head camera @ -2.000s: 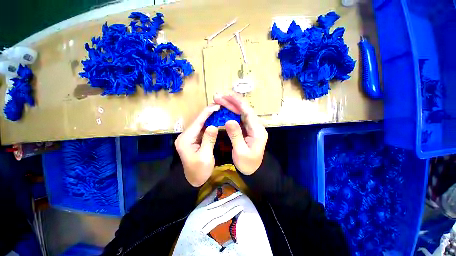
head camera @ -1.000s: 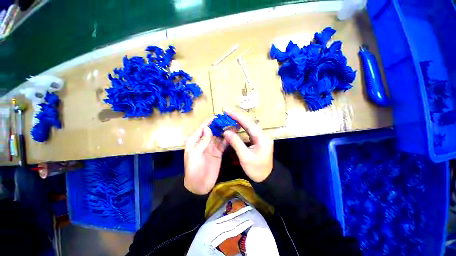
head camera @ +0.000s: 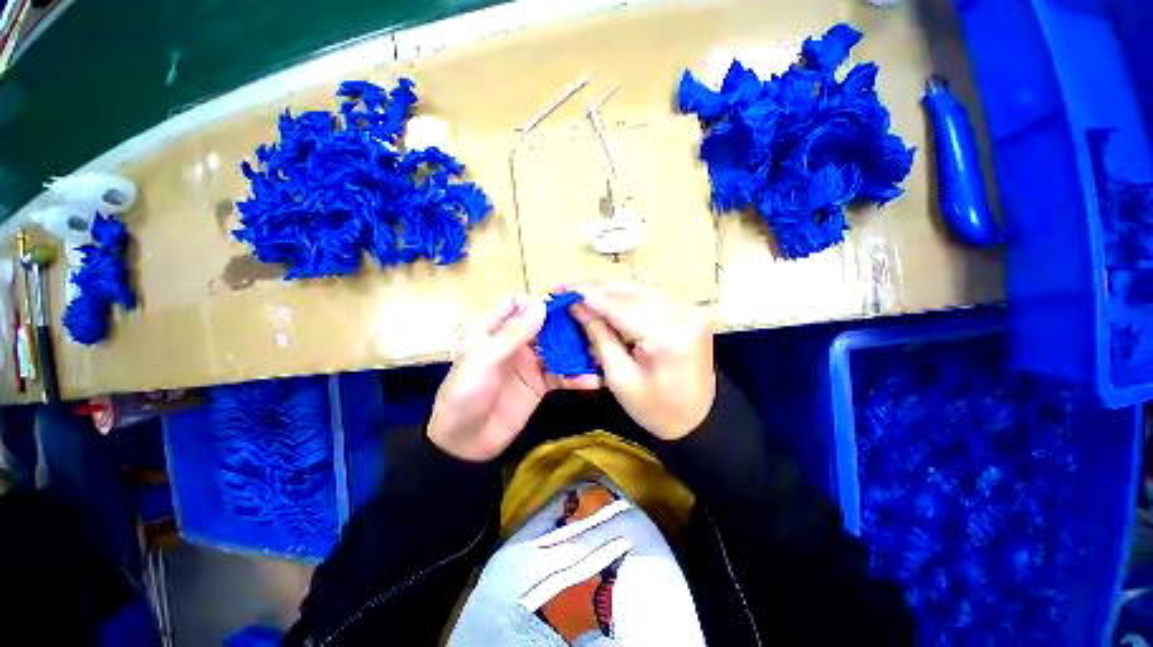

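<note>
A compact spiky blue hair assembly [head camera: 565,339] is held upright between the fingertips of both hands, just in front of the table edge. My left hand [head camera: 491,382] holds its left side and lower end. My right hand [head camera: 654,358] holds its right side, with fingers over its upper part. Whether it is one part or two joined parts cannot be told. Behind it lies a cardboard pad [head camera: 670,177] with a whitish round spot [head camera: 615,230] and a thin pale stick [head camera: 602,142].
Heaps of blue hair pieces lie at left [head camera: 354,183] and right [head camera: 809,145]. A glossy blue tool [head camera: 958,164] and a blue tote [head camera: 1056,177] are farther right. Blue bins stand below the edge at left [head camera: 259,468] and right [head camera: 974,493]. White rolls [head camera: 95,196] are far left.
The blue assembly has been turned from lying crosswise to upright between the fingertips. The hands have opened from cupping round it, and more of it shows. The camera view has shifted slightly.
</note>
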